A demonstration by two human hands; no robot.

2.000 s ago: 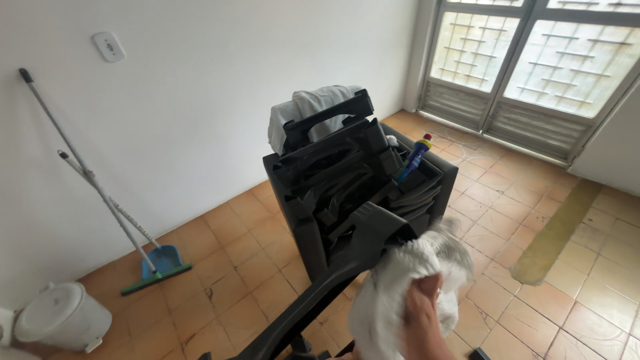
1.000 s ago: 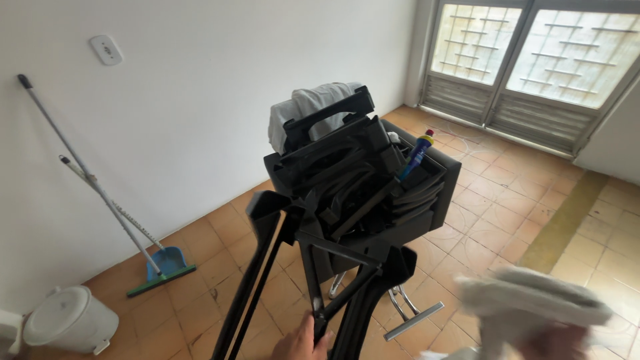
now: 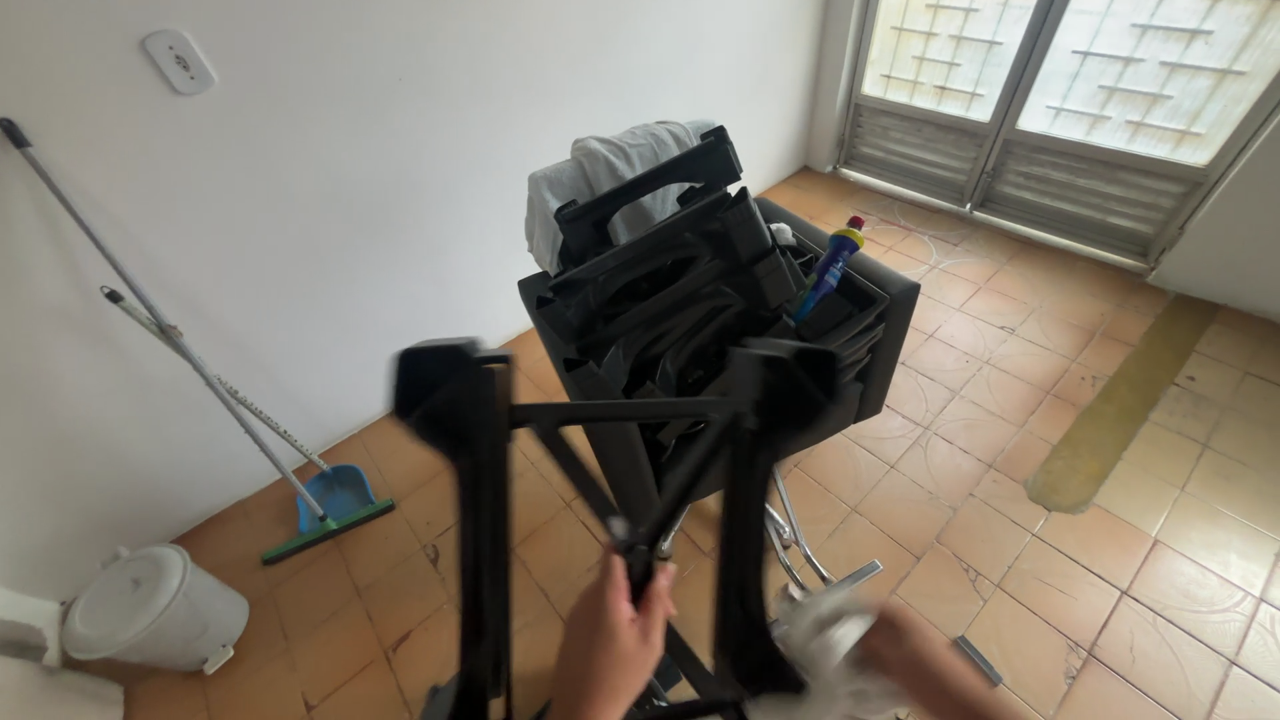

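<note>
My left hand grips the crossing braces of a black plastic frame with two long side legs, held upright in front of me. At the lower right, my right hand is blurred and holds a white cloth beside the frame's right leg. Behind the frame, several black plastic parts are piled on a dark padded chair. A blue bottle with a yellow and red top lies tilted among them, and a light grey cloth drapes over the back of the pile.
Against the white wall lean a green squeegee broom and a blue dustpan. A white lidded bin stands at the lower left. Metal doors are at the back right. Chrome chair legs show below, on the tiled floor.
The black frame has turned from slanted to upright, its two legs now facing me. The right hand with the cloth has swung away to the right, then back beside the frame.
</note>
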